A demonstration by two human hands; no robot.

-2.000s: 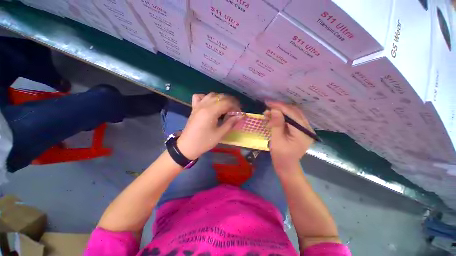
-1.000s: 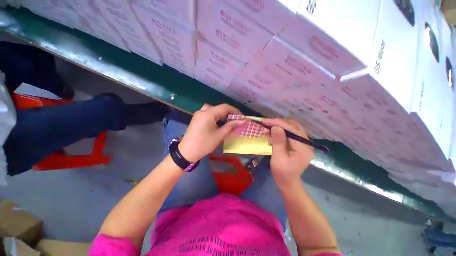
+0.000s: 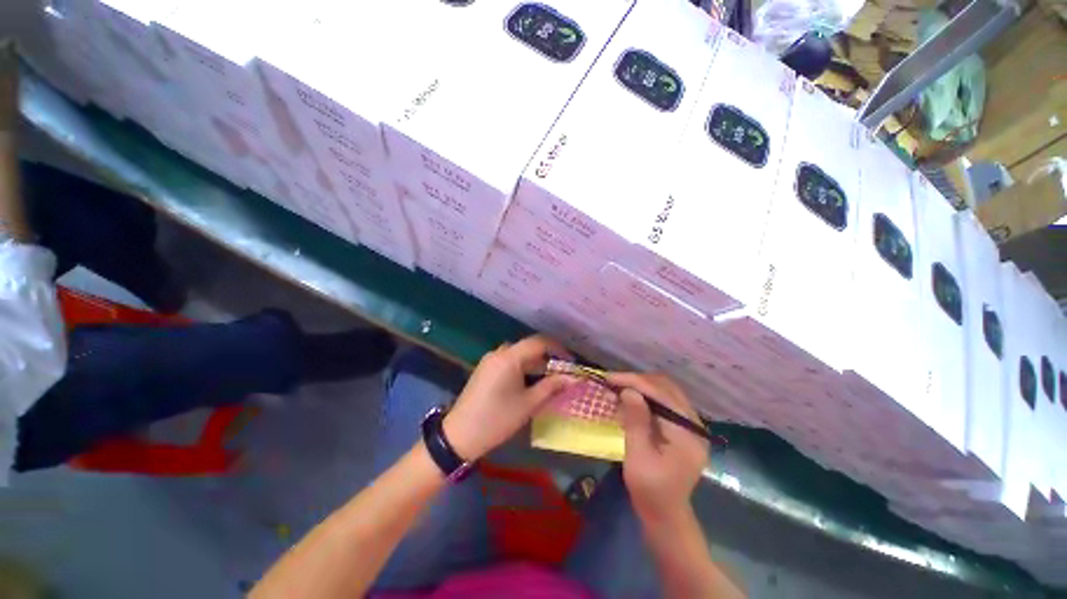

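A yellow sticker sheet (image 3: pixel 580 435) with rows of small pink-red marks is held between my two hands above my lap. Its top edge is curled over near the fingers. My left hand (image 3: pixel 503 404) grips the sheet's upper left part. My right hand (image 3: pixel 662 451) holds a thin dark pointed tool (image 3: pixel 679 419), tweezers or a pen, its rear end sticking out to the lower right and its tip at the sheet's top edge. Whether the tip touches a sticker is too small to tell. A dark band (image 3: pixel 443 445) is on my left wrist.
White smartwatch boxes (image 3: pixel 585 234) stand in stacked rows along the green bench edge (image 3: pixel 427 328), just beyond my hands. A person's dark-trousered leg (image 3: pixel 199 380) and a red stool (image 3: pixel 176 451) are at left. Brown cartons (image 3: pixel 1018 105) lie at the top right.
The view has tilted up, so more box tops show and my hands appear lower. My hands still hold the sheet and the dark tool; the sheet's top edge looks more curled.
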